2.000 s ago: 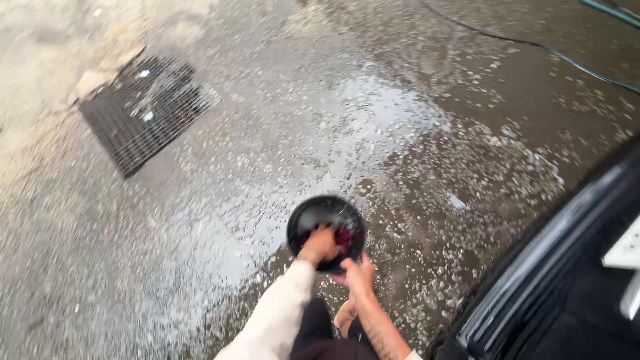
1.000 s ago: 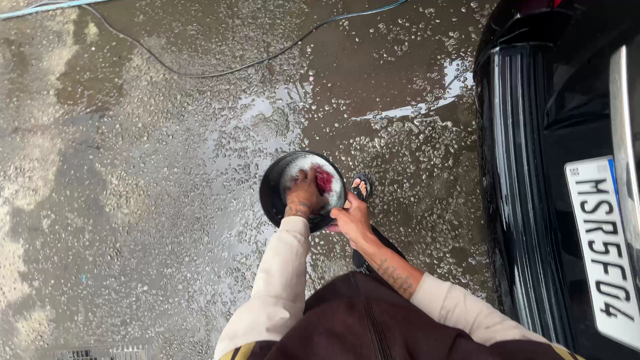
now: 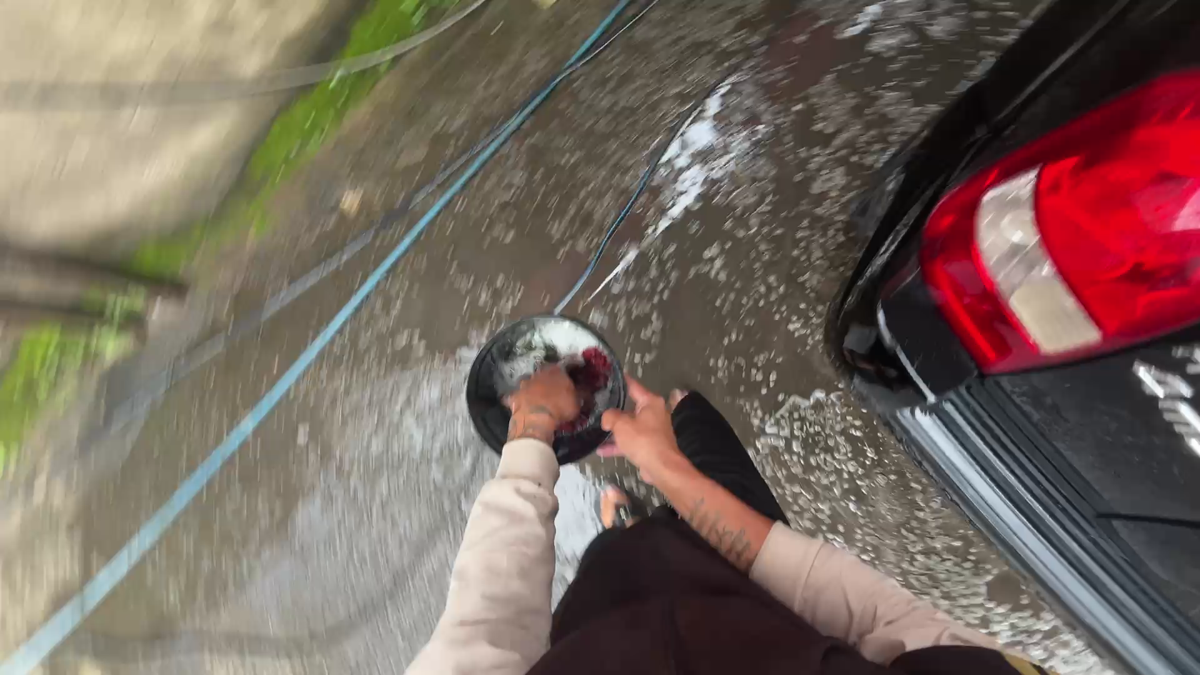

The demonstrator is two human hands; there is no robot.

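Observation:
A round black bucket (image 3: 486,392) with white suds inside is held in front of my body, above the wet ground. My left hand (image 3: 544,394) is down inside it, against a dark red, shaggy wash mitt or cloth (image 3: 592,368); its fingers are hidden, so I cannot tell whether they grip it. On the right side of the bucket, my right hand (image 3: 642,429) holds the rim, thumb over the edge and the other fingers beneath.
A black car with a red tail light (image 3: 1106,216) and a ribbed bumper (image 3: 994,525) stands at the right. A blue hose (image 3: 375,277) runs diagonally across the wet, foam-spotted ground (image 3: 375,525). Green plants (image 3: 319,112) edge a pale surface at upper left.
The view has swung from the drain grate, past the licence plate, to the tail light and hoses. My left hand stays in the bucket and my right hand at its rim.

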